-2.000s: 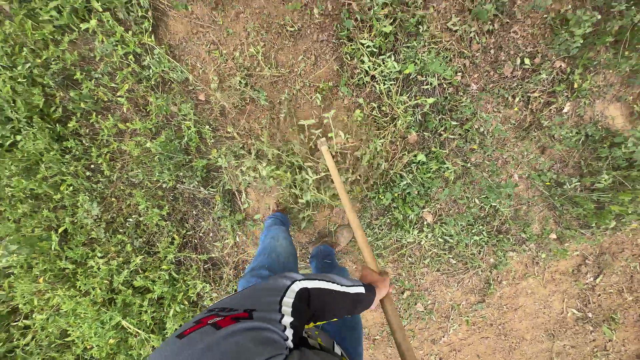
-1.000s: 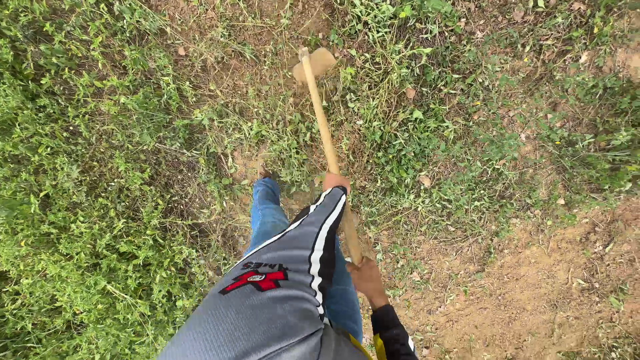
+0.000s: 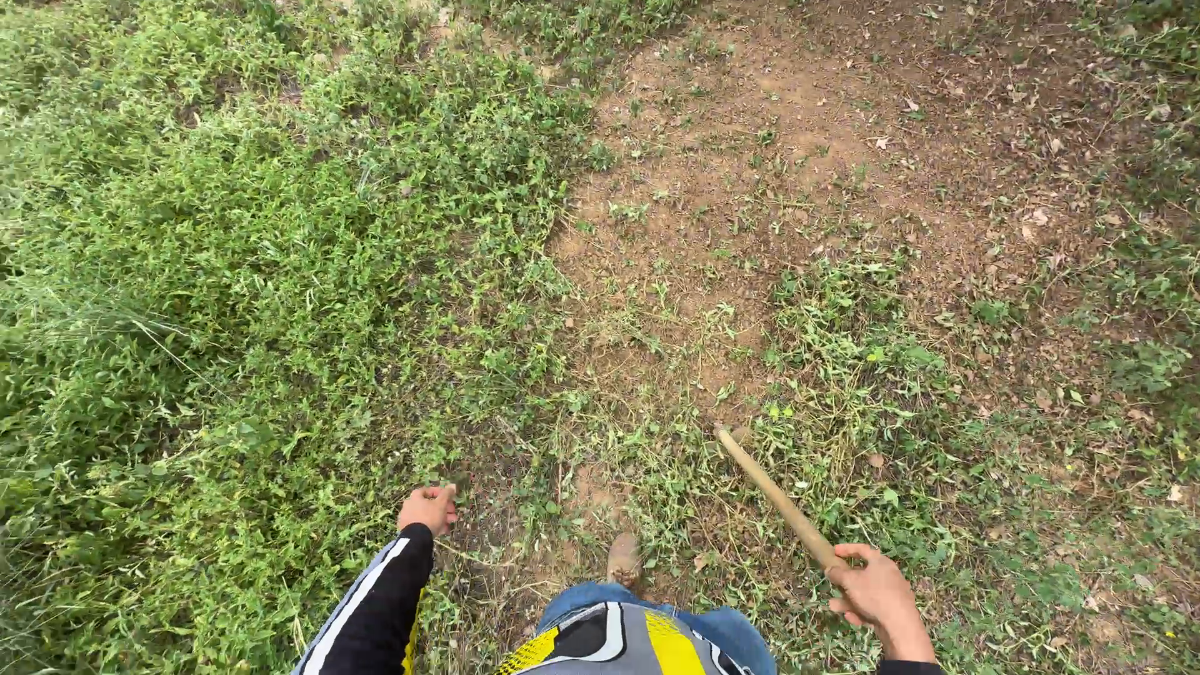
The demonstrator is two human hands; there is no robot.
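My right hand [image 3: 872,586] grips a long wooden handle [image 3: 783,506] near its upper end, at the lower right. The handle slants down to the ground, where the tool's head is mostly hidden among cut weeds and soil. At the lower left, away from the handle, my left hand [image 3: 429,509] hangs over the weeds with fingers loosely curled; whether it holds anything is not clear, but no object shows in it.
Dense green weeds [image 3: 234,281] cover the left side. Bare brown soil [image 3: 712,187] with scattered dry leaves lies ahead and right. Uprooted weeds [image 3: 862,375] are heaped beyond the handle. My brown shoe [image 3: 623,559] stands at the bottom centre.
My left hand has come off the handle, which both hands held a second ago, and is now out to the left. The view has shifted. The tool's broad blade, seen a second ago, is now mostly hidden.
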